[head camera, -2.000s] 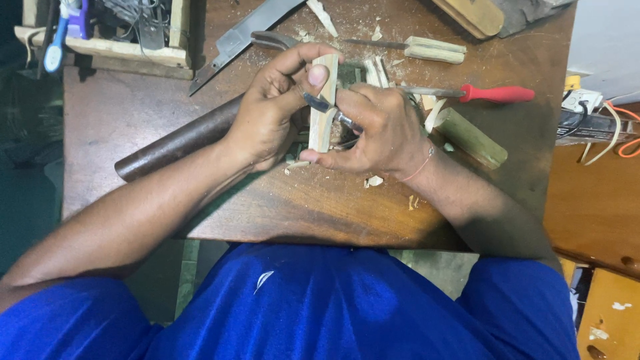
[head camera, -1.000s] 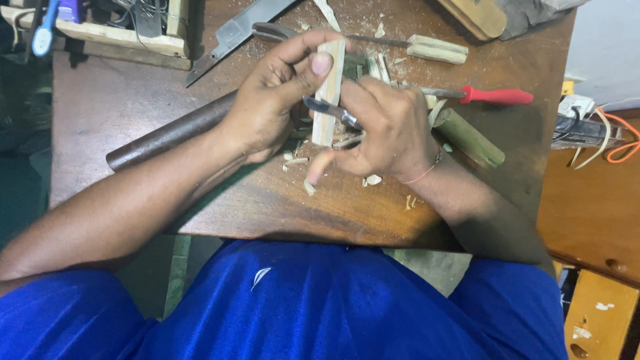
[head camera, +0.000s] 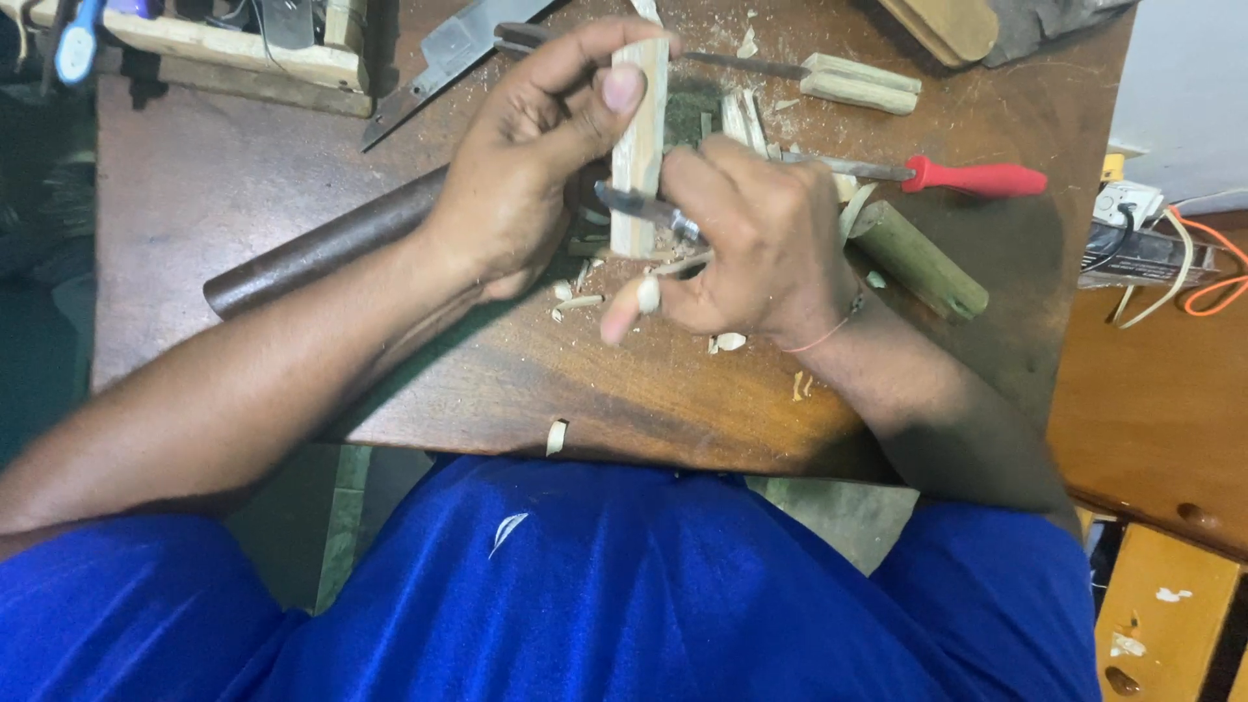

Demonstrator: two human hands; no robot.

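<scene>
My left hand (head camera: 531, 146) pinches the upper part of a pale flat wood strip (head camera: 639, 146), held nearly upright with the thumb on its face. A short-bladed carving knife (head camera: 648, 207) is gripped in my right hand (head camera: 756, 229), its blade lying across the strip's lower part. The knife's handle is hidden in the fingers. Curled wood shavings (head camera: 580, 301) lie on the wooden table (head camera: 585, 380) below the hands, and one shaving (head camera: 556, 437) rests by the near edge.
A dark metal pipe (head camera: 322, 244) lies left of the hands, a handsaw (head camera: 453, 58) behind. To the right are a red-handled tool (head camera: 980, 178), a green-brown wood or bamboo piece (head camera: 919, 260) and a wooden-handled tool (head camera: 860, 84). A wooden box (head camera: 234, 49) stands back left.
A shaving now lies near the table's front edge, where the earlier frames show none. Both hands keep their hold on the strip and knife.
</scene>
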